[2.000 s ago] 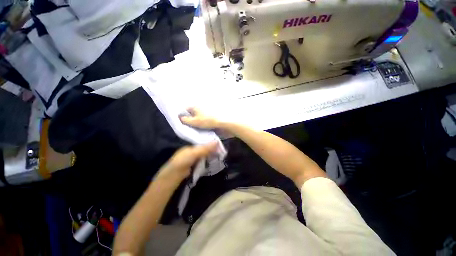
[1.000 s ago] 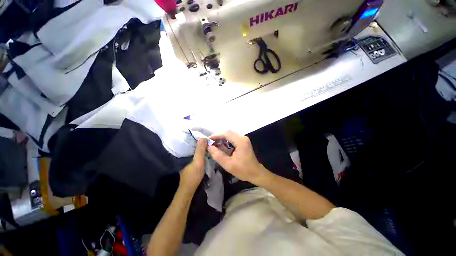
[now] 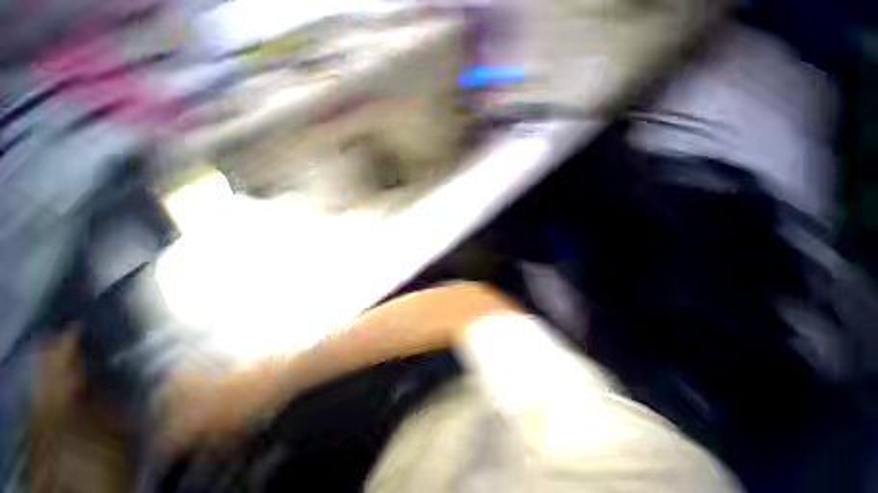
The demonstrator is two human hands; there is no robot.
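Note:
The view is heavily blurred. My right hand (image 3: 207, 400) is a smear at the lower left, at the near edge of the bright white machine bed (image 3: 279, 279). My left hand (image 3: 63, 385) is a blurred shape at the far lower left. Pale cloth (image 3: 178, 351) shows faintly just above my right hand. What either hand holds cannot be made out. The cream sewing machine (image 3: 385, 144) is smeared across the upper middle.
A blue lit display (image 3: 491, 75) shows at the machine's right end. A pink streak (image 3: 106, 77) crosses the upper left. Dark and pale shapes that I cannot identify lie at the right.
The view has swung to the right and blurred. The machine and both hands now appear further left in the picture. The scissors and cloth heap are no longer distinct.

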